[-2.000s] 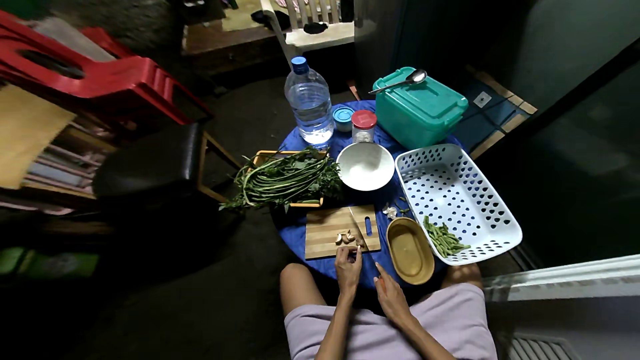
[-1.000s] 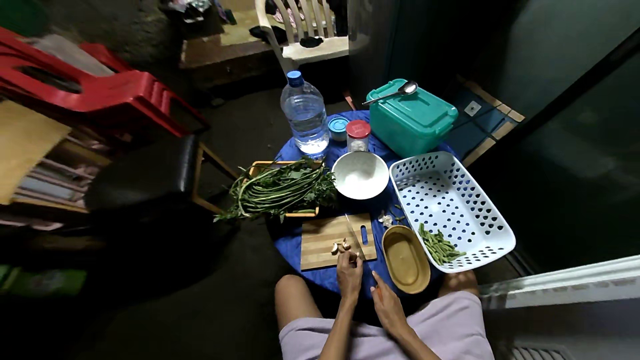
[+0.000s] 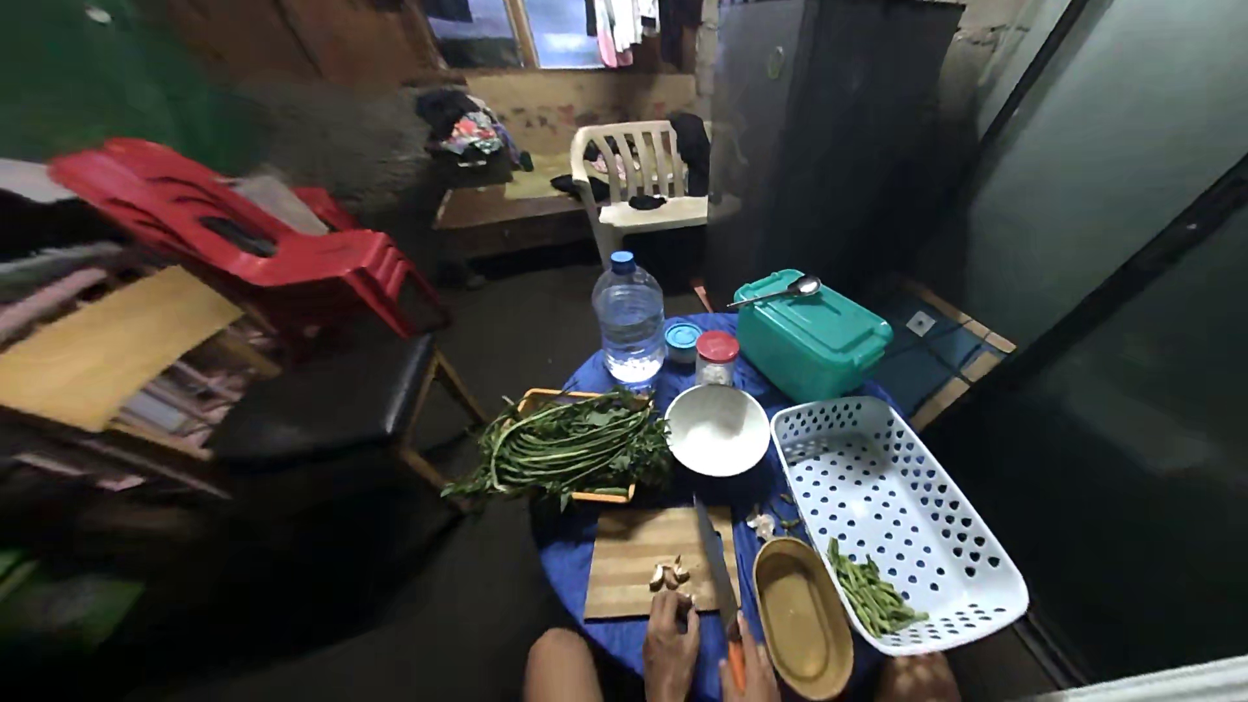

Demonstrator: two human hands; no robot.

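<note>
My right hand (image 3: 749, 663) is closed around the orange handle of a kitchen knife (image 3: 717, 561), whose blade points away over the right side of a striped wooden cutting board (image 3: 619, 556). At the board's near edge my left hand (image 3: 671, 639) has its fingertips on something small, likely a garlic clove, partly hidden by the fingers. Several garlic cloves (image 3: 670, 574) lie just beyond them. Right of the knife is an oval brown dish (image 3: 801, 616). Garlic pieces (image 3: 762, 526) lie beside the board. A white perforated basket (image 3: 941, 546) holds cut green beans (image 3: 870, 590).
Leafy green stems (image 3: 565, 444) fill an orange-rimmed tray at left. Behind the board stand a white bowl (image 3: 718, 430), a red-lidded jar (image 3: 717, 358), a blue-lidded container (image 3: 682, 341), a large water bottle (image 3: 630, 322) and a green lidded box (image 3: 814, 336) with a metal spoon (image 3: 780, 292) on top.
The view has tilted up, showing more of the room. The hands remain by the board's near edge, with the knife in my right hand.
</note>
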